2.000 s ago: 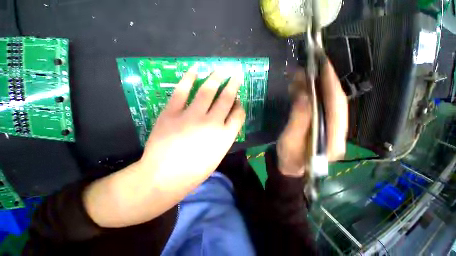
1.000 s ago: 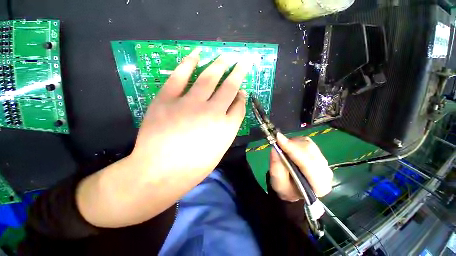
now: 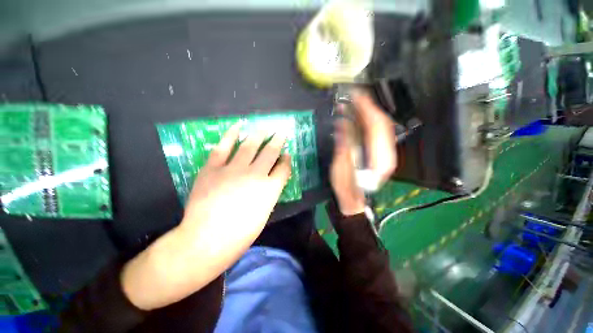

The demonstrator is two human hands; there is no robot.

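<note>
A green circuit board panel (image 3: pixel 302 140) lies solder side up on the black mat. My left hand (image 3: pixel 237 179) rests flat on it with fingers spread. My right hand (image 3: pixel 364 146) is blurred, to the right of the panel, and holds the soldering iron (image 3: pixel 368 178); only its pale rear part shows clearly. The iron's tip is blurred, near the dark rest below the yellowish-white solder waste cup (image 3: pixel 335 47).
Another panel with a row of black components (image 3: pixel 75 162) lies at left, with part of a further board (image 3: pixel 16 279) at lower left. A dark feeder box (image 3: pixel 432 130) stands at right. A pale cable (image 3: pixel 429 206) trails right. Blue bins (image 3: pixel 517 257) sit lower right.
My right hand has moved from the panel's right edge up and away towards the cup and rest. My left hand stays on the panel. The camera view has shifted, showing more of the far side.
</note>
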